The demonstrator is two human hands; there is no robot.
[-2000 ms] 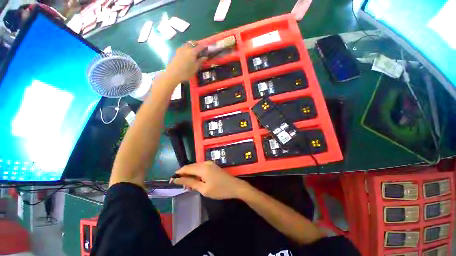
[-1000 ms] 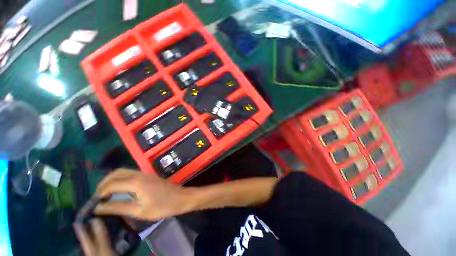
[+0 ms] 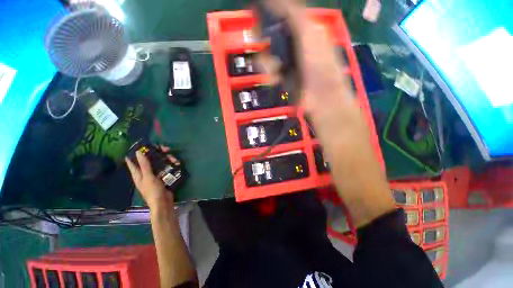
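Observation:
The red phone tray [image 3: 224, 107] stands on the green mat in front of me. Black phones with white labels, such as one in the lowest left slot [image 3: 275, 170], lie in its slots. The top left slot shows a white label. My left hand [image 3: 147, 179] holds a black phone [image 3: 173, 170], back up, left of the tray. My right hand [image 3: 295, 48], blurred, is shut on a dark scanner [image 3: 277, 42] above the tray's top; a thin cable crosses the tray. My right forearm hides most of the right column.
A white fan [image 3: 87, 45] and a dark device with a white label [image 3: 181, 76] are left of the tray. A white tag [image 3: 102, 114] lies by a mouse mat. Monitors flank the bench. More red trays stand at lower left [image 3: 95, 260] and lower right [image 3: 444, 225].
The view has turned and the tray appears straighter. My right hand has moved from the lower left to above the tray with the scanner. My left hand now shows clearly, holding a phone.

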